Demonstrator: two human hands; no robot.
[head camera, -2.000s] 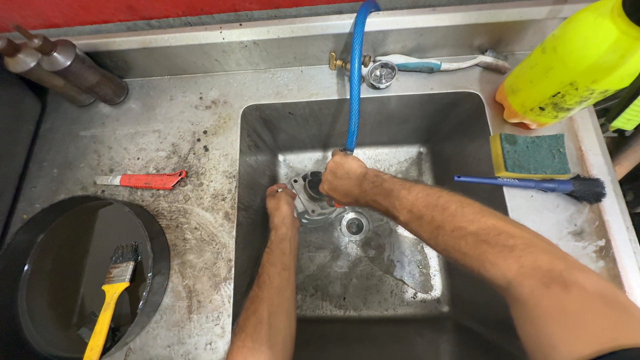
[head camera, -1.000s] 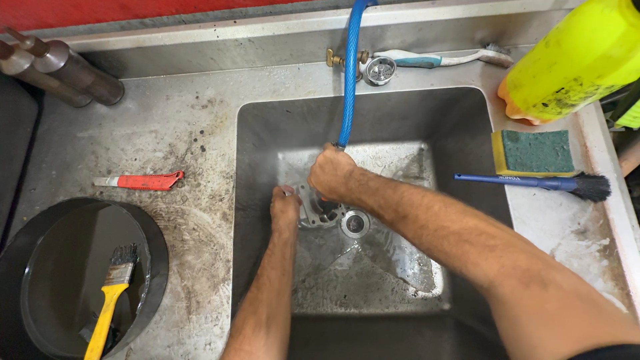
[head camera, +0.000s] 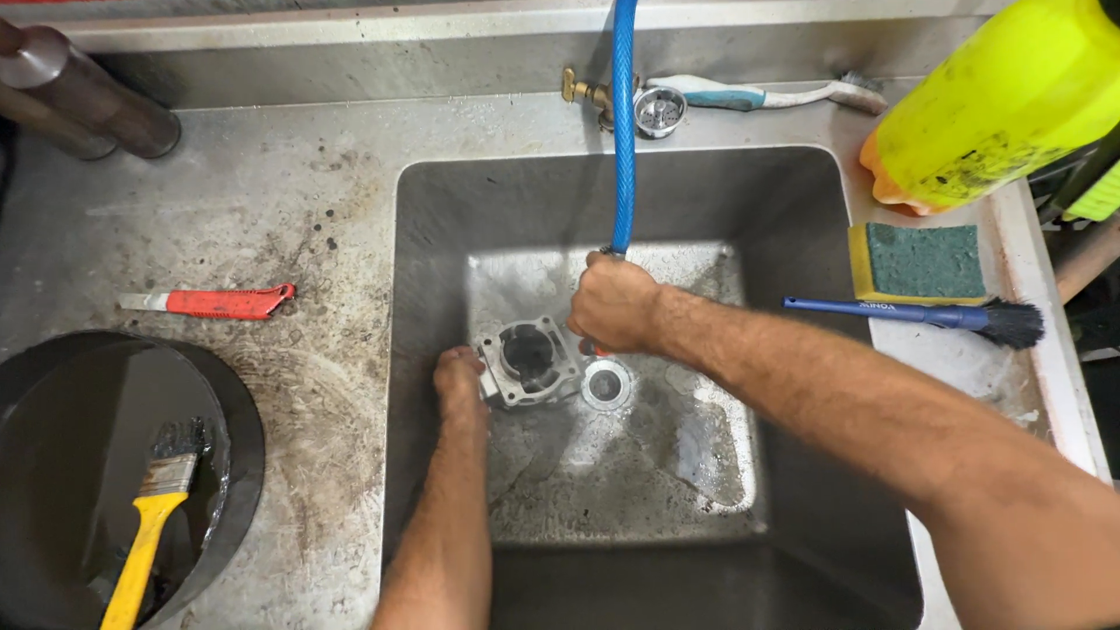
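Inside the steel sink (head camera: 822, 394), my left hand (head camera: 458, 381) grips the left side of a cast-metal engine cylinder (head camera: 530, 357), whose round bore faces up. My right hand (head camera: 615, 302) is closed around the lower end of a blue braided hose (head camera: 624, 131), just above and right of the cylinder. A small red-orange piece shows under that fist; most of the hose end is hidden by the fingers. The round metal drain (head camera: 606, 385) lies just right of the cylinder.
Left: a red utility knife (head camera: 229, 303) and a black tub (head camera: 249, 437) of dark liquid with a yellow-handled paintbrush (head camera: 150, 534). Right: a sponge (head camera: 926, 261), a blue brush (head camera: 910, 313) and a yellow bottle (head camera: 997, 105). Behind: a strainer (head camera: 660, 112), brass valve (head camera: 599, 94) and white-blue brush (head camera: 761, 94).
The cylinder, largely covered by my right hand two seconds ago, now shows its top face and bore. My right hand has shifted up and right of the bore, still on the hose.
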